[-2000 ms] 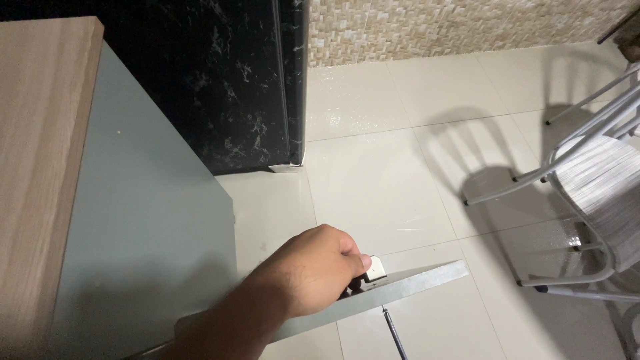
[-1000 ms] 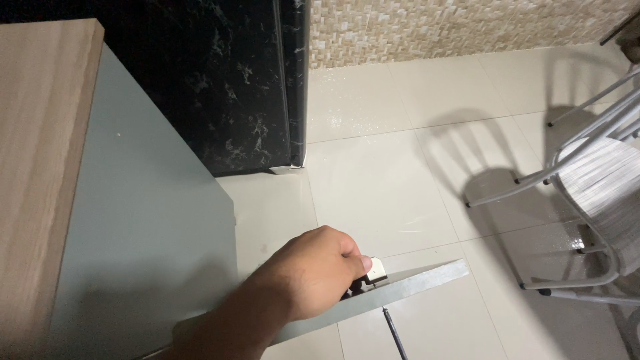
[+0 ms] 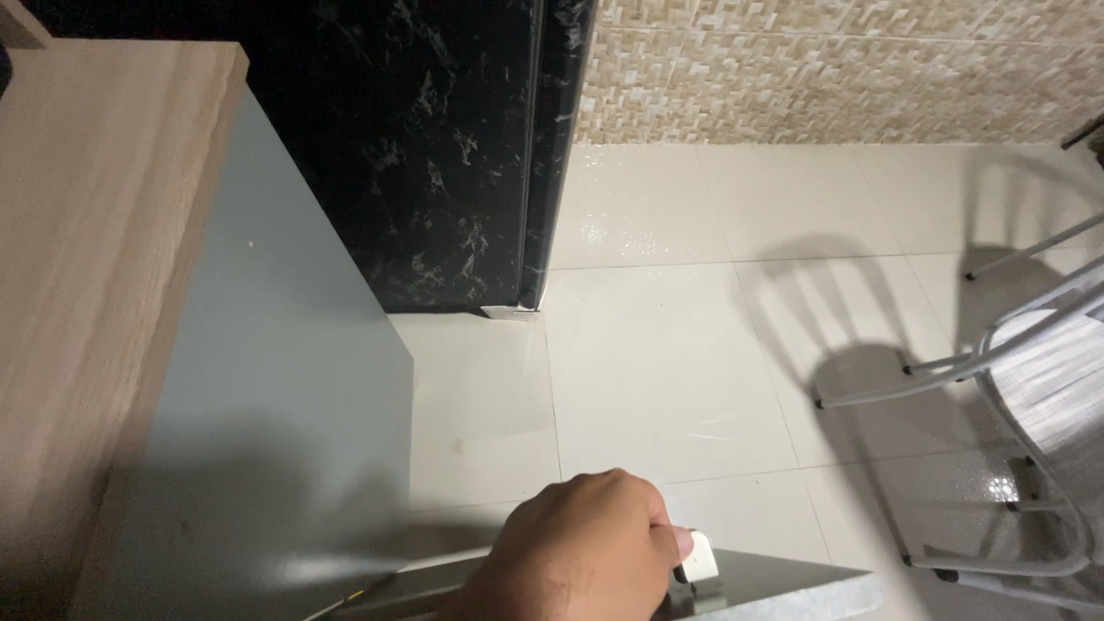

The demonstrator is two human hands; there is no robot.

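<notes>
My left hand (image 3: pixel 586 543), its back turned up, pinches a small white piece (image 3: pixel 699 556) between thumb and fingers. That piece sits at a grey, door-like panel (image 3: pixel 776 595), whose pale edge runs right from beneath the hand along the bottom of the view. A bit of metal fitting shows just below the white piece; most of it is hidden by the hand. At left stands a grey cabinet side (image 3: pixel 293 328) under a wood-look top (image 3: pixel 103 216). My right hand is out of view.
Behind the cabinet is a tall black marble-patterned unit (image 3: pixel 414 155). A metal-framed chair (image 3: pixel 1052 371) stands on the tiled floor (image 3: pixel 655 345) at right, casting shadows. A woven-pattern tiled wall (image 3: pixel 819 78) runs along the back.
My left hand and the grey panel have moved toward the bottom of the view, the white piece still pinched. A thin rod beneath the panel is no longer seen. The view has shifted slightly.
</notes>
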